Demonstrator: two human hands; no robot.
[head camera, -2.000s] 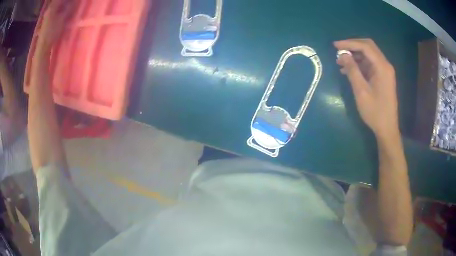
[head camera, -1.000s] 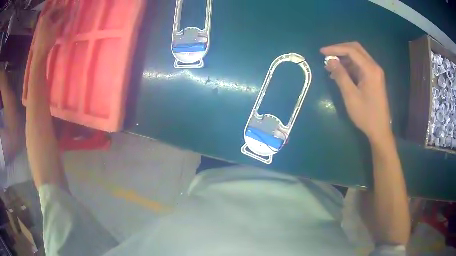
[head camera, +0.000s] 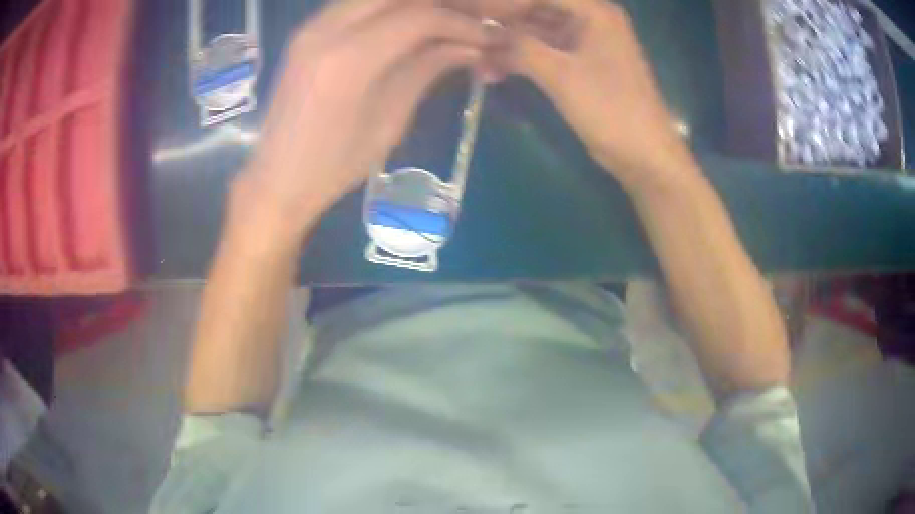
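Observation:
The near loop housing (head camera: 409, 216) lies on the dark-green bench with its blue band and rounded end toward me. Its far loop end is largely hidden by my hands. My left hand (head camera: 351, 95) is over the left side of the loop, its fingertips at the far end. My right hand (head camera: 587, 80) meets it there from the right, finger and thumb pinched around a small white part (head camera: 491, 24). Both hands are somewhat blurred. Whether the part touches the loop cannot be told.
A second loop housing (head camera: 224, 75) lies at the far left, its far end cut off by the frame. The salmon-red ribbed tray (head camera: 60, 151) is at the left edge. An open brown box (head camera: 742, 90) of small white parts stands at the far right.
My left hand has come from the red tray to the near housing's far end. My right hand has moved left to meet it, with the white part. The view has shifted right.

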